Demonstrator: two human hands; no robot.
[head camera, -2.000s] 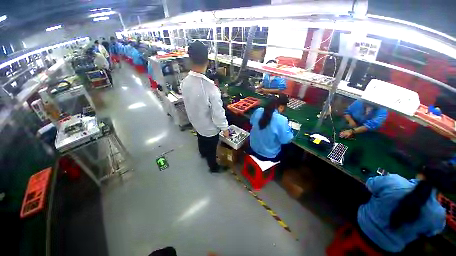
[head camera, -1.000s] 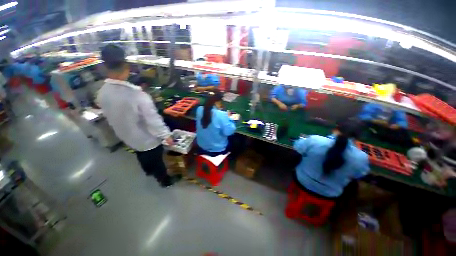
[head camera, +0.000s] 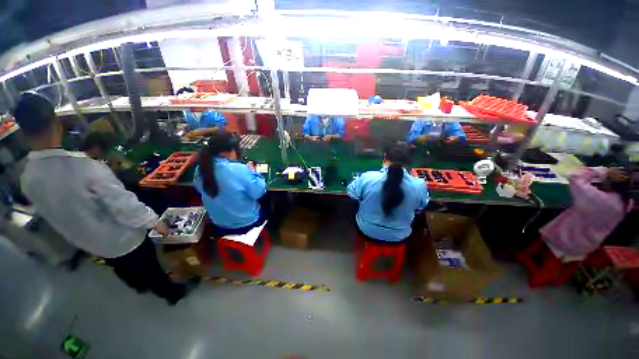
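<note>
Neither of my hands is in view. Nearest in front of me is a green-topped bench (head camera: 280, 184) with seated workers along it. An orange-red parts tray (head camera: 446, 180) with dark items lies on the bench right of centre, and another orange-red tray (head camera: 169, 169) lies at the left. A person in white (head camera: 91, 203) stands at the left with a hand at a pale tray of parts (head camera: 183, 224). A small reddish patch at the bottom edge is too cut off to identify.
Red stools (head camera: 380, 261) hold two workers in blue. A worker in pink (head camera: 588, 210) sits at the right. An open carton (head camera: 455, 263) with white items stands on the floor beside yellow-black tape (head camera: 263, 283). A green arrow sign (head camera: 73, 346) marks the floor at lower left.
The view has swung right, from along the aisle to face the bench. The standing person now shows at the far left, and the open carton and pink-clad worker show clearly at the right.
</note>
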